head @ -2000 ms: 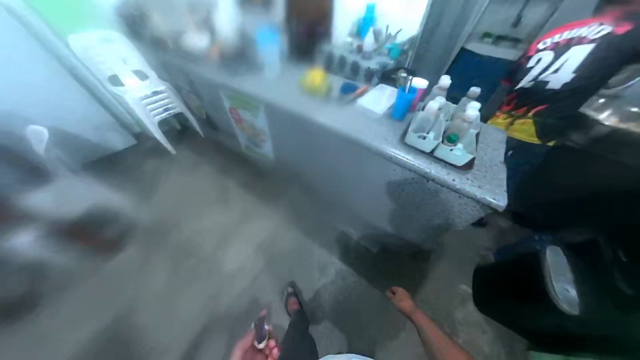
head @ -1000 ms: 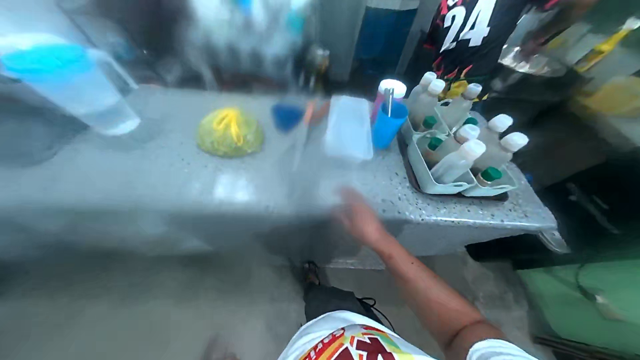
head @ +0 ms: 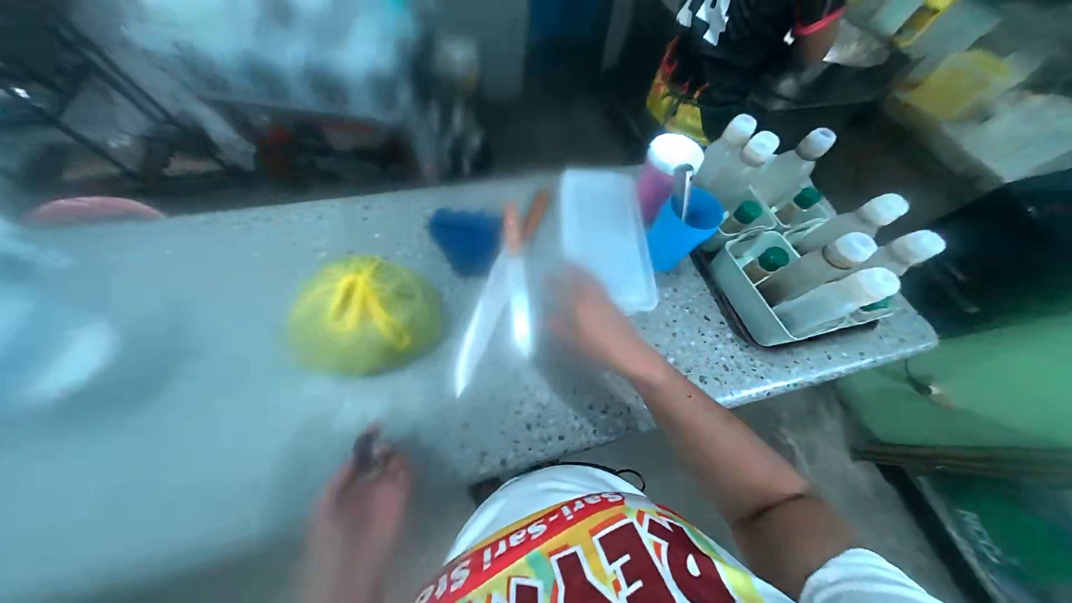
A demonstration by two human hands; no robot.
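My left hand [head: 368, 486], low at the counter's front edge, holds a small dark object [head: 367, 448] too blurred to name. My right hand [head: 586, 314] is over the counter beside the near end of a translucent white plastic container [head: 607, 234]; blur hides its fingers and whether they touch anything. Left of it lie two knives [head: 494, 310] with orange-brown handles, their blades toward me. A blue item [head: 466, 241] sits by the handles. Farther left is a tied yellow plastic bag [head: 364, 318] with greenish contents.
On the speckled counter [head: 536, 419], a blue cup [head: 685, 230] and a pink container with a white lid [head: 662, 176] stand beside caddies [head: 762, 310] of several white-capped bottles. A blurred clear vessel [head: 50, 352] is at left. A person [head: 737, 50] stands beyond.
The view has moved from the floor to close over the counter. My right hand, low over the floor two seconds ago, is now above the countertop. My left hand has come back into view.
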